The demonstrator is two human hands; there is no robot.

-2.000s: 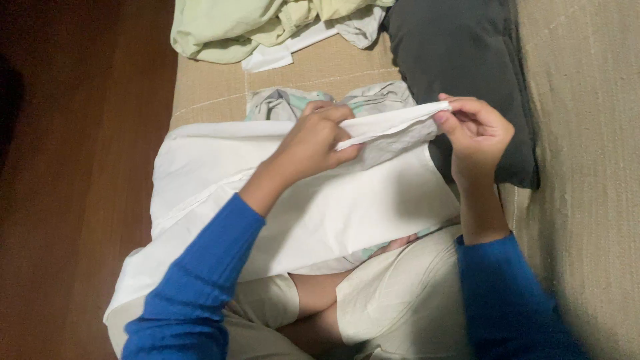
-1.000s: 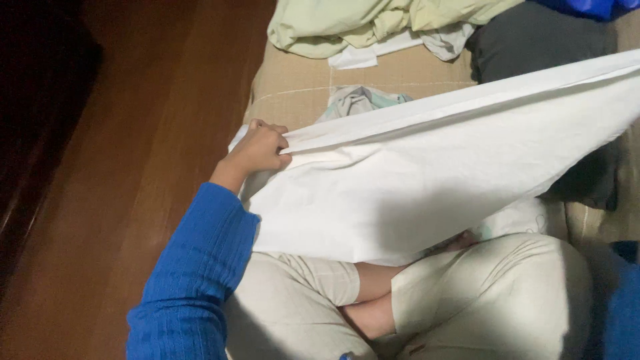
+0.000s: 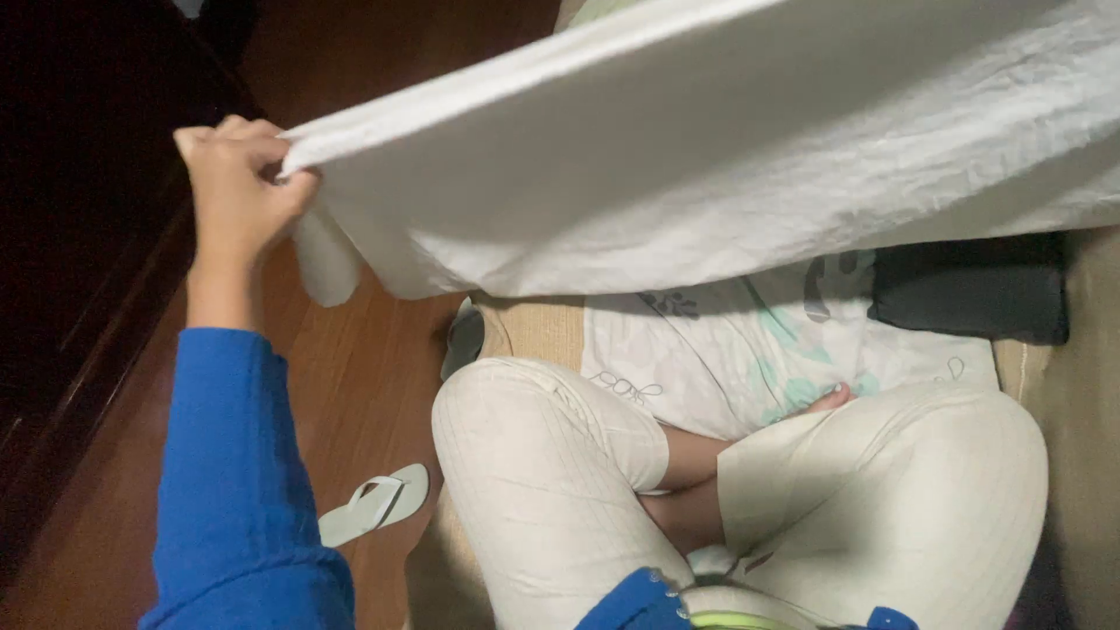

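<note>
My left hand [image 3: 249,184], at the upper left, pinches a corner of a white cloth [image 3: 630,166] between thumb and fingers. From there the cloth stretches up and to the right past the frame's edge, raised above my crossed legs, with its lower edge hanging in loose folds. My right hand is out of view. Under the cloth a printed fabric [image 3: 691,359] with grey and mint-green patterns lies in front of my legs, partly covered. A dark folded cloth [image 3: 971,289] rests at its right, its upper part hidden by the white cloth.
My crossed legs in pale trousers [image 3: 884,490] fill the lower middle. They rest on a beige woven cover [image 3: 542,328]. At the left is a wooden floor [image 3: 350,376] with a white flip-flop [image 3: 407,499]; a dark shape, partly hidden, lies beside the cover's edge.
The white cloth has gone from lying over my lap to being stretched and lifted. My left hand has moved out to the left. My right hand, seen gripping the edge two seconds ago, has left the view.
</note>
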